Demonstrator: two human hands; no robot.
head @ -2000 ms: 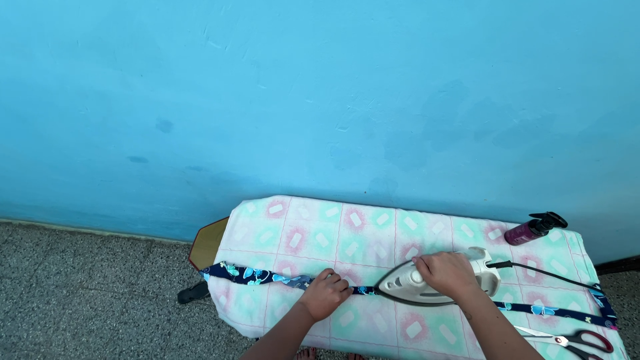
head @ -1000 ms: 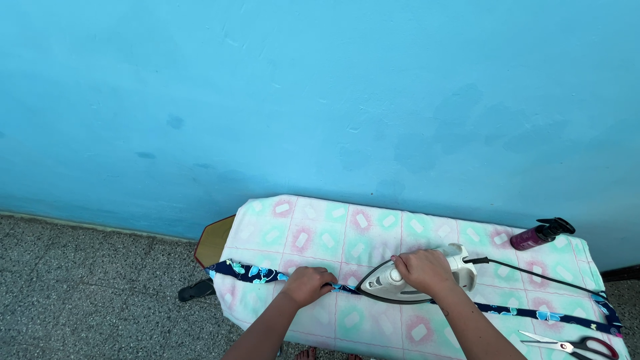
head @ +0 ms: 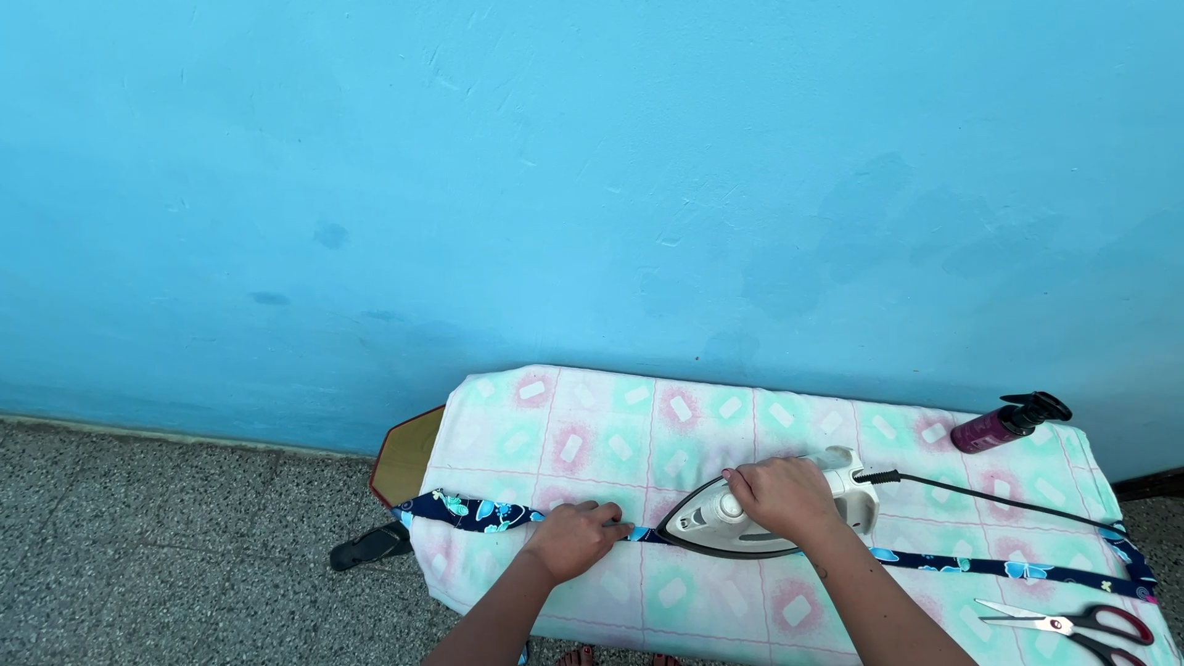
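Observation:
A white steam iron (head: 740, 518) rests on a navy floral fabric strip (head: 971, 564) laid lengthwise over the cloth-covered ironing board (head: 592, 407). My right hand (head: 786, 495) is closed around the iron's handle. Just left of the iron's tip, my left hand (head: 578, 536) holds the strip with its fingertips. Between hand and tip the strip is narrow and folded; left of my hand it lies wider. Part of the strip is hidden under the iron and my left hand. The black cord (head: 1008, 501) runs off to the right.
Scissors (head: 1064, 624) with red and black handles lie partly spread at the board's near right. A purple spray bottle (head: 990, 430) lies at the far right. A blue wall (head: 592, 185) rises behind the board. A dark sandal (head: 370, 546) is on the speckled floor at left.
The iron and both my hands have moved left along the strip. The wider part of the strip left of my left hand has become shorter.

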